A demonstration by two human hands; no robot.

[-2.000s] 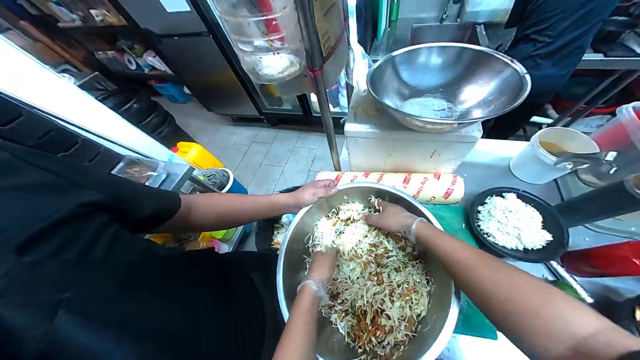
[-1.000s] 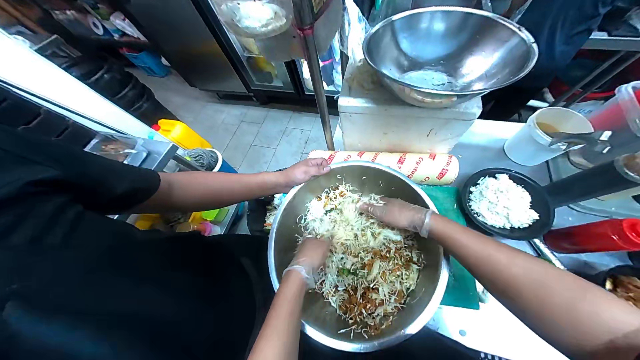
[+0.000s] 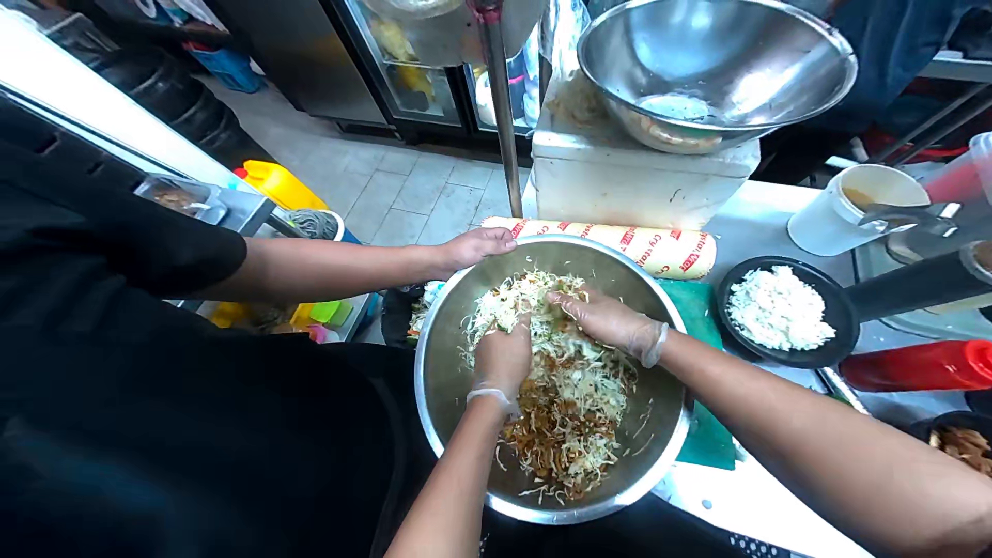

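Observation:
A large stainless steel mixing bowl (image 3: 443, 387) holds shredded cabbage (image 3: 593, 391) mixed with a reddish-brown sauce or seasoning. My left hand (image 3: 502, 360), in a clear plastic glove, presses into the pale heap with its fingertips buried. From the right, my right hand (image 3: 608, 319), also gloved, has its fingers curled into the same shreds near the top of the heap. Some cabbage lies in the grasp of both hands. Another person's bare hand (image 3: 479, 249) grips the bowl's upper left rim.
Behind the bowl lies a roll of cling film (image 3: 674, 252). An empty steel bowl (image 3: 721, 70) stands on a white box (image 3: 643, 182). To the right are a black pan (image 3: 845, 318) of white rice, a red bottle (image 3: 918, 366) and a white tub (image 3: 821, 221). A green board (image 3: 709, 434) lies partly under the bowl.
Both gloved hands have shifted within the cabbage, and the mixture's surface has changed, with white shreds now spread further down the right side. The other person's hand stays at the rim.

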